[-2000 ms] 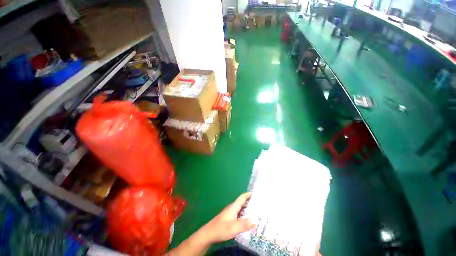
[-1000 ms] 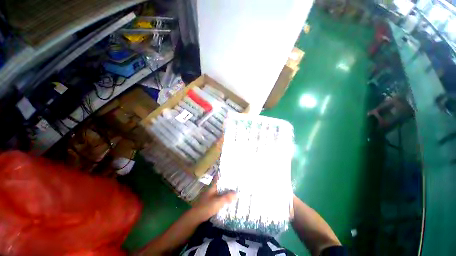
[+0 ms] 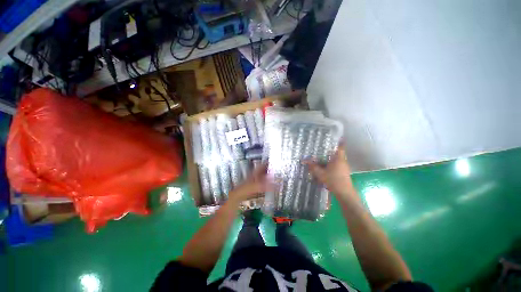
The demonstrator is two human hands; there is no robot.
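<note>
A bubble-wrap pack of boards (image 3: 294, 182), flat and shiny with rows showing through, is over the right part of an open brown carton (image 3: 191, 165). My left hand (image 3: 251, 183) is at the pack's left edge, slightly blurred. My right hand (image 3: 334, 171) grips the pack's right side, with fingers over its top face. The carton holds rows of whitish wrapped packs (image 3: 214, 165) with a white label (image 3: 237, 136) on them. The pack hides the carton's right part.
A large red plastic sack (image 3: 85, 154) stands left of the carton. Cluttered shelving with cables and a blue device (image 3: 223, 27) is behind. A white wall (image 3: 411, 85) rises at the right. Glossy green floor (image 3: 388, 239) surrounds my feet.
The view has turned down and moved to the carton. The pack, held in front of me before, is now over the carton's right part. My right hand has moved onto its top face.
</note>
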